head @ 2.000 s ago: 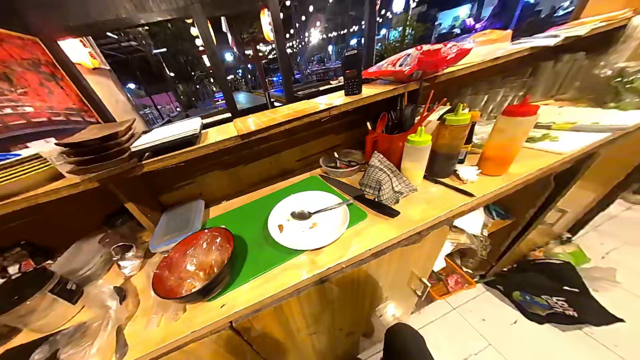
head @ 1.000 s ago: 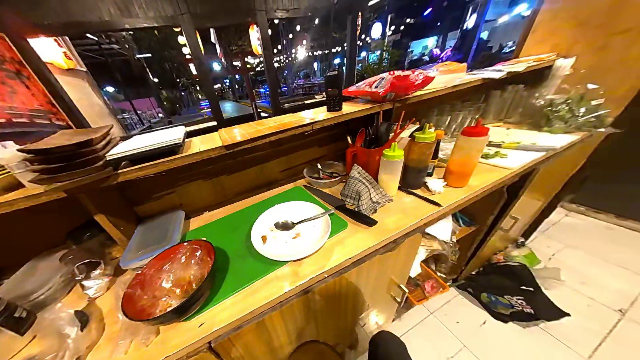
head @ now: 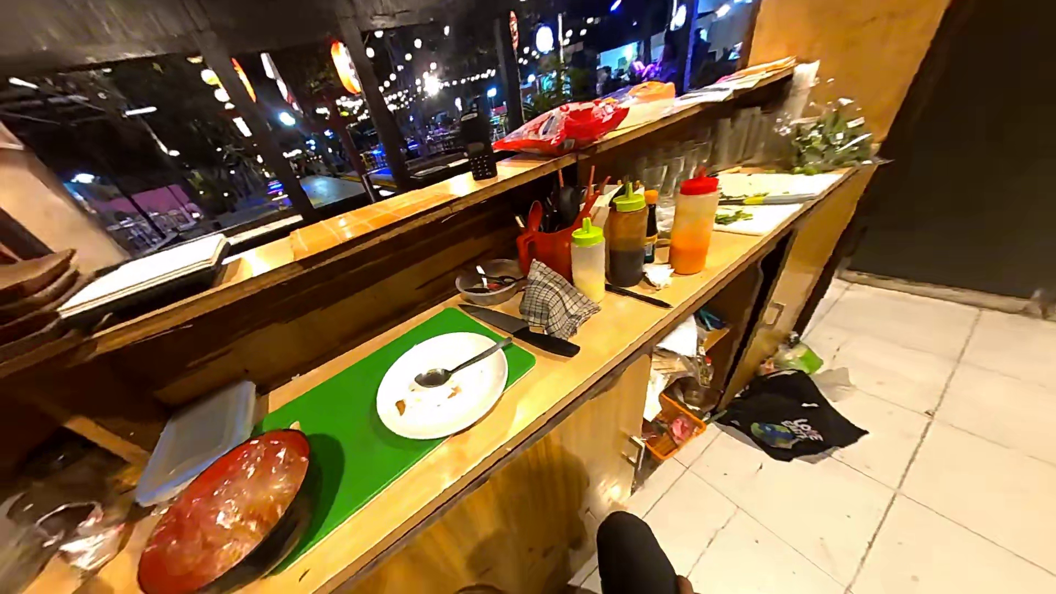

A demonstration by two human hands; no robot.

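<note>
Neither of my hands can be made out in the head view; a bit of skin shows at the bottom edge beside a dark-clad limb, too little to tell what it is. On the wooden counter lies a green cutting board (head: pixel 355 462). A white plate (head: pixel 421 418) with food scraps rests on it, a metal spoon (head: pixel 434 377) lying across the plate. Overlapping the board's left end is a red and dark bowl (head: pixel 231 503) with shiny contents. A knife (head: pixel 528 332) lies behind the plate, next to a checked cloth (head: pixel 554 299).
Squeeze bottles (head: pixel 695 227) and a red utensil holder (head: pixel 549 252) stand right of a small bowl (head: pixel 487 285). A clear plastic lid (head: pixel 198 437) lies at left. A second cutting board (head: pixel 767 216) is farther right. A black bag (head: pixel 788 417) lies on the tiled floor near an orange basket (head: pixel 672 429).
The view has shifted to the right. Nothing on the counter has plainly moved.
</note>
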